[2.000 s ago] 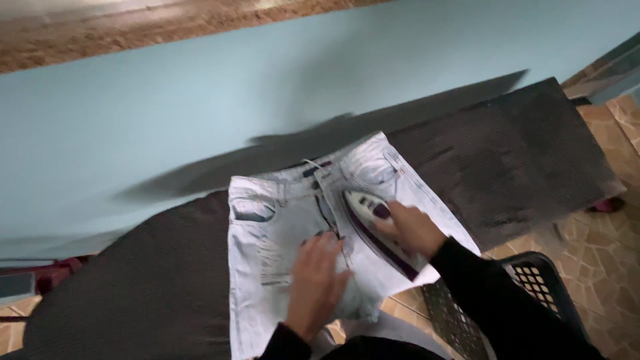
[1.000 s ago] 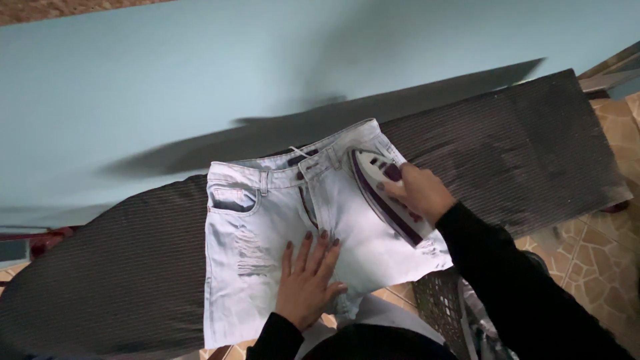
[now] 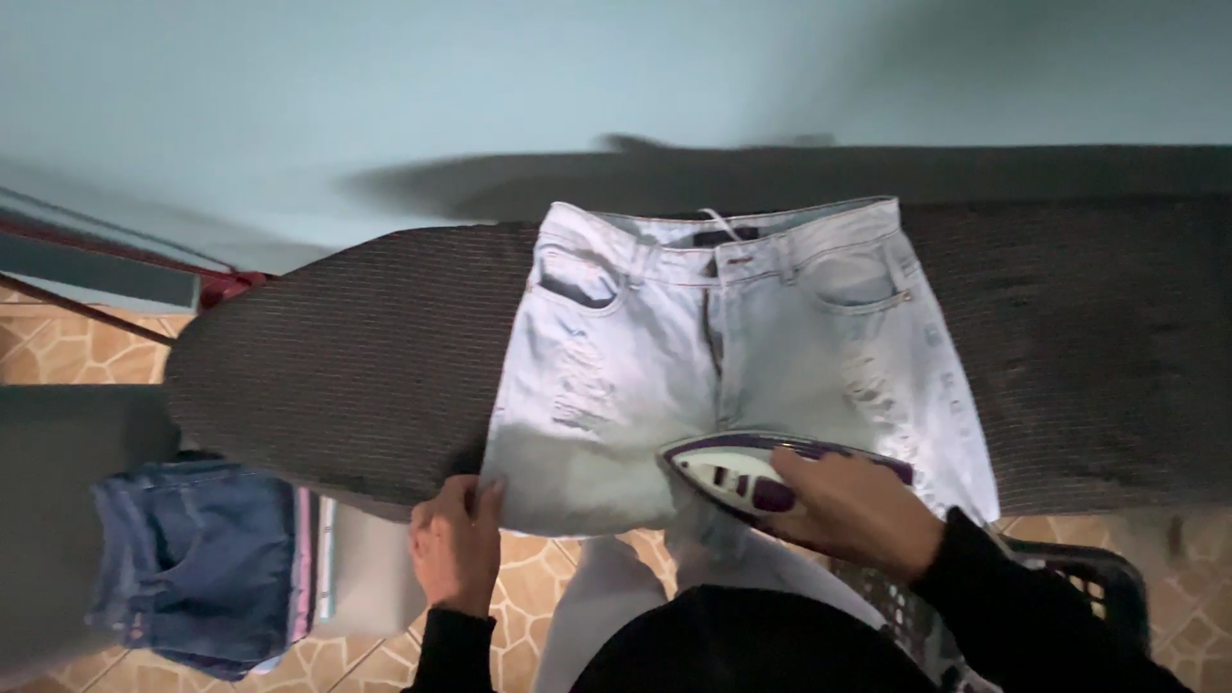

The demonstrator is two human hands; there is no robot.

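Light-blue ripped denim shorts [image 3: 635,385] lie flat, waistband toward the wall, on a dark ironing board [image 3: 385,337]. My right hand [image 3: 857,505] grips a white and purple clothes iron [image 3: 736,476], whose tip points left over the lower middle of the shorts, near the crotch. The iron's soleplate is hidden. At the lower left corner of the shorts, my left hand [image 3: 457,539] pinches the leg hem between thumb and fingers, beside the near edge of the board. The fly of the shorts is undone.
Folded dark-blue jeans [image 3: 207,568] and other folded clothes rest on a grey surface [image 3: 371,577] at the lower left. A black plastic basket [image 3: 1107,577] stands below the board on the right. The blue wall [image 3: 481,87] runs along the far side, and a red metal frame [image 3: 226,287] is at the left.
The iron has moved from the right leg side down to the lower middle and now points left. My left hand has gone from flat on the shorts to their left hem. The view has shifted left.
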